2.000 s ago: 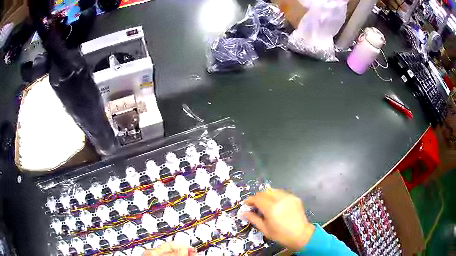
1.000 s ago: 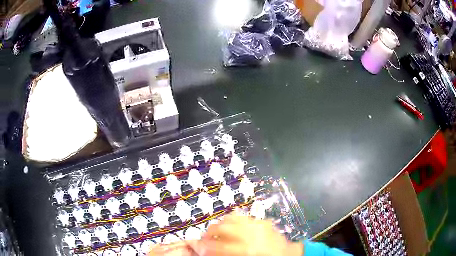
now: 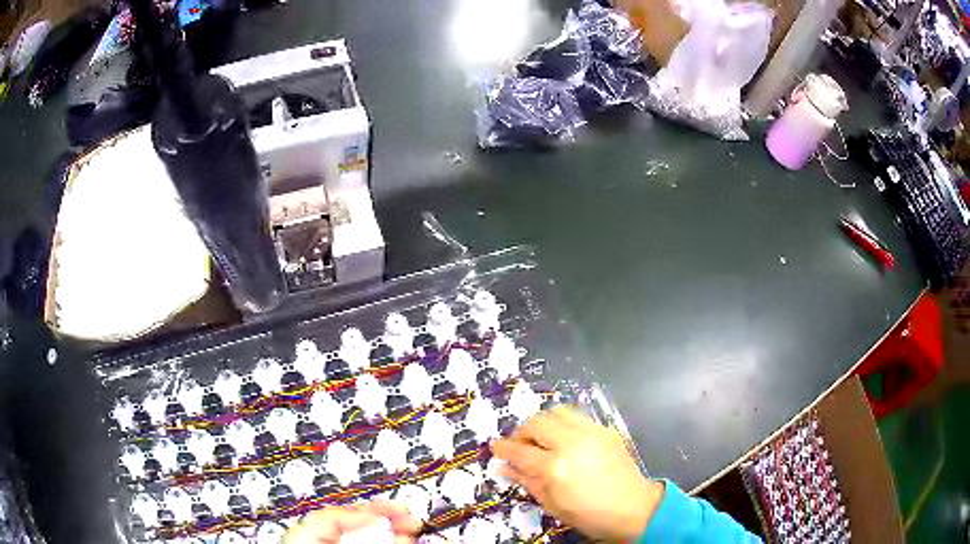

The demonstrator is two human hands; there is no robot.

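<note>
A clear blister tray lies in front of me with rows of white plastic caps on small dark wired units. Red, yellow and dark lead wires run along the rows. My right hand, bare with a teal sleeve, is at the tray's right side, its fingertips down on a white piece in a lower row. My left hand is at the bottom edge, partly cut off, with white pieces in it.
A black electric screwdriver hangs before the white screw feeder. A carton of white parts is at left. Bagged parts, a pink-purple bottle and a red-handled tool lie beyond. A carton with a filled tray is lower right.
My right hand has moved from beside my left hand out to the right, over the tray's rows. My left hand has moved slightly left and shows white pieces.
</note>
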